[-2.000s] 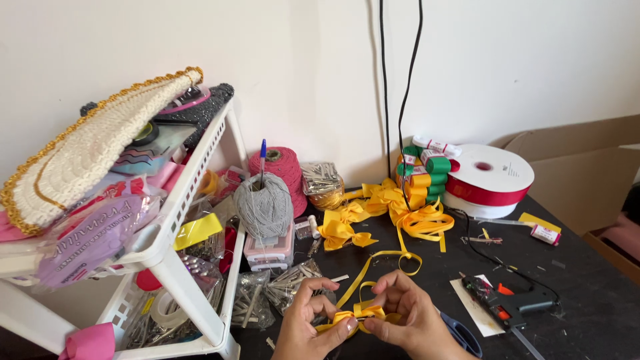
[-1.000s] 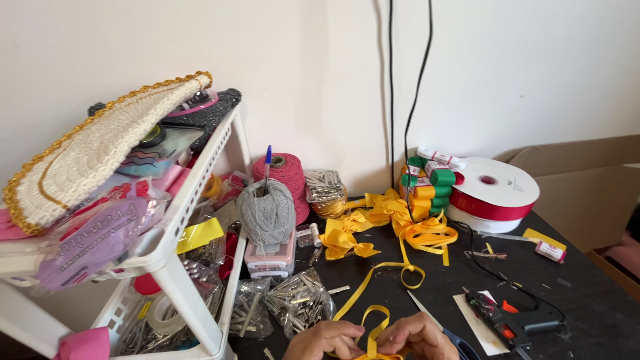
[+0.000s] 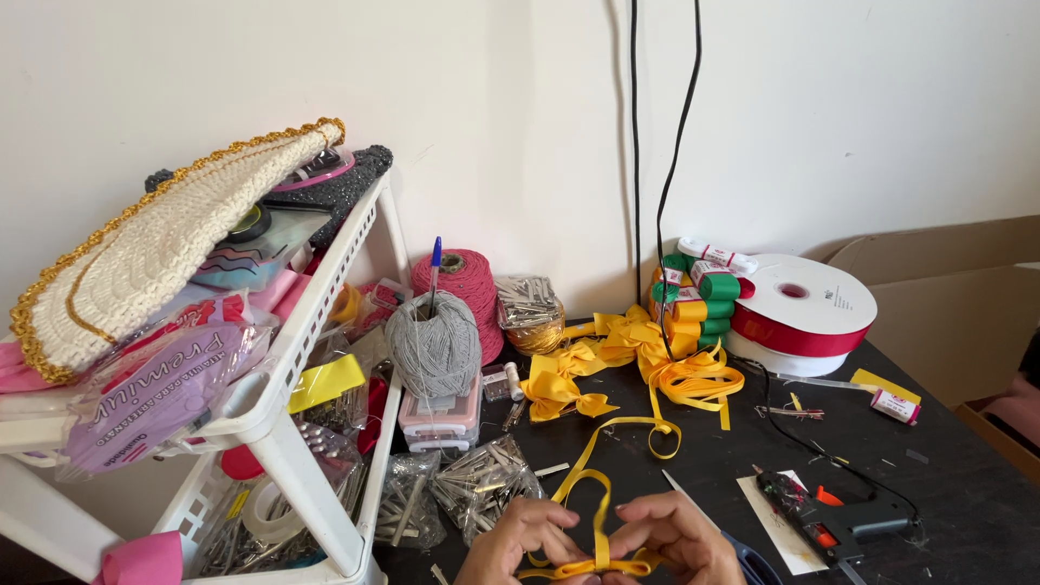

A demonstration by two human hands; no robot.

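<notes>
At the bottom centre, my left hand (image 3: 520,540) and my right hand (image 3: 678,540) pinch a small yellow ribbon bow (image 3: 593,567) between them. A narrow yellow ribbon (image 3: 603,508) rises over the bow's middle, loops, and runs back across the black table to a coiled bundle of the same ribbon (image 3: 695,380). Finished-looking yellow bows (image 3: 561,394) lie behind, near the wall. Scissors (image 3: 751,562) with dark blue handles lie partly hidden beside my right hand. The lower edge of the frame cuts off both hands.
A black hot glue gun (image 3: 837,516) rests at right on a white card, its cord trailing back. Ribbon spools (image 3: 800,313) and green and yellow ribbon rolls stand behind. Bags of metal clips (image 3: 487,479), gray yarn (image 3: 435,345) and a crowded white plastic shelf (image 3: 305,479) occupy the left.
The narrow ribbon, low around the fingers two seconds ago, now stands in a loop above the bow. My hands have shifted around the bow, with the fingers now raised and farther apart.
</notes>
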